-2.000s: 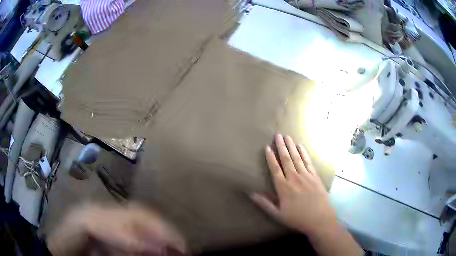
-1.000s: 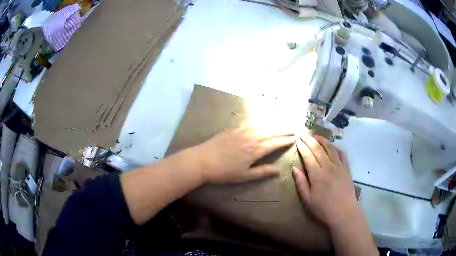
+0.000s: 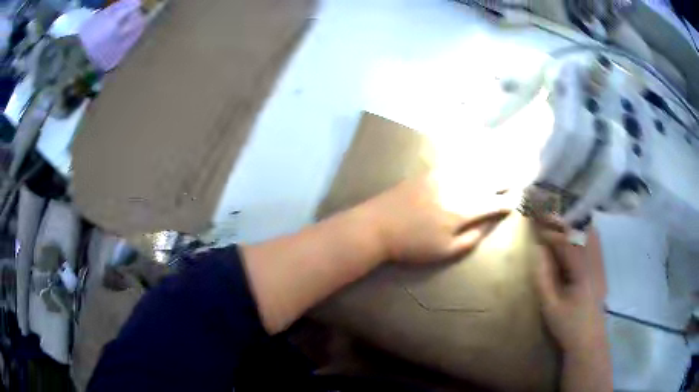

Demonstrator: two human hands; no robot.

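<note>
A brown garment panel (image 3: 460,329) lies on the white table under both my hands, its right part at the machine's foot. Stitching outlines show on its lower middle. My left hand (image 3: 437,222) lies on the panel left of the foot, fingers pointing right into the lamp glare. My right hand (image 3: 571,276) is at the panel's right edge, just below the foot, with fingers curled; whether it pinches cloth is hard to tell. The white sewing machine head (image 3: 582,138) stands above, blurred. The needle and foot area (image 3: 546,203) is lost in blur and glare.
A stack of brown cut panels (image 3: 184,99) lies at left on the white table (image 3: 283,153). Cloth bundles (image 3: 50,283) are at the far left, with a pink cloth (image 3: 111,34) at upper left. Grey-beige cloth lies behind the machine.
First my right hand lay flat on the panel and my left was low and blurred. Both then met near the foot. Now my right fingers are more curled, and the whole view has shifted.
</note>
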